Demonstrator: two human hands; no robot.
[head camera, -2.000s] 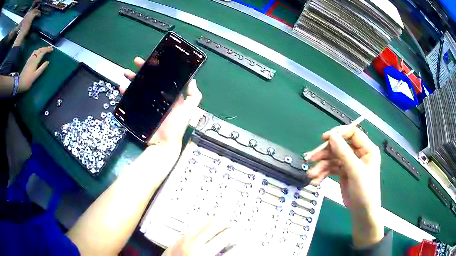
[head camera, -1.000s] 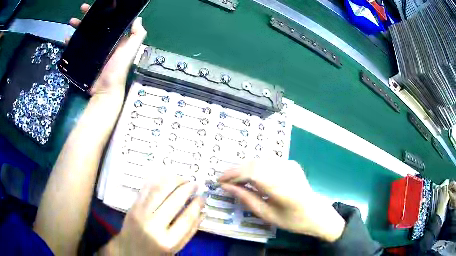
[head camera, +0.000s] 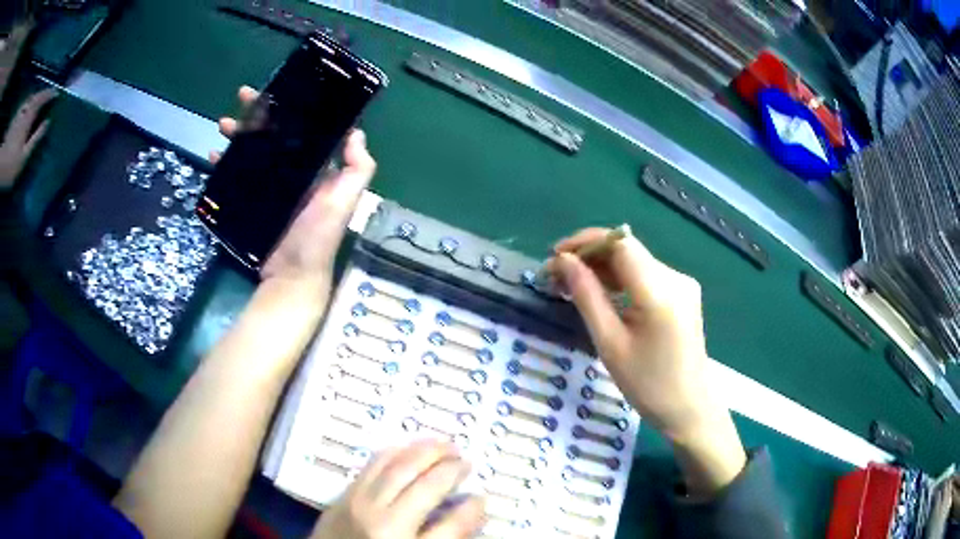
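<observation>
The white parts board (head camera: 353, 442) lies in front of me with columns of dumbbell-shaped wired pieces (head camera: 535, 387). A dark-grey strip fixture (head camera: 468, 260) with round shiny seats and a thin wire lies along its far edge. My right hand (head camera: 642, 326) holds a thin pale stick tool (head camera: 605, 242), its fingertips at the fixture's right part, covering that end. My left hand (head camera: 405, 493) rests on the board's near edge, cut off by the frame's bottom. Its thumb and fingers look apart, with nothing visible between them.
Another person's bare arm (head camera: 226, 368) reaches in from the left, holding a black smartphone (head camera: 290, 147). Beyond it is a black tray of metal rings (head camera: 142, 279). More strips (head camera: 705, 216) lie on the green belt. A red bin (head camera: 865, 503) is at right, stacked boards (head camera: 916, 200) far right.
My right hand has moved from the board up to the strip fixture, and the stick tool now shows clearly. My left hand stays low over the board. The whole view has shifted.
</observation>
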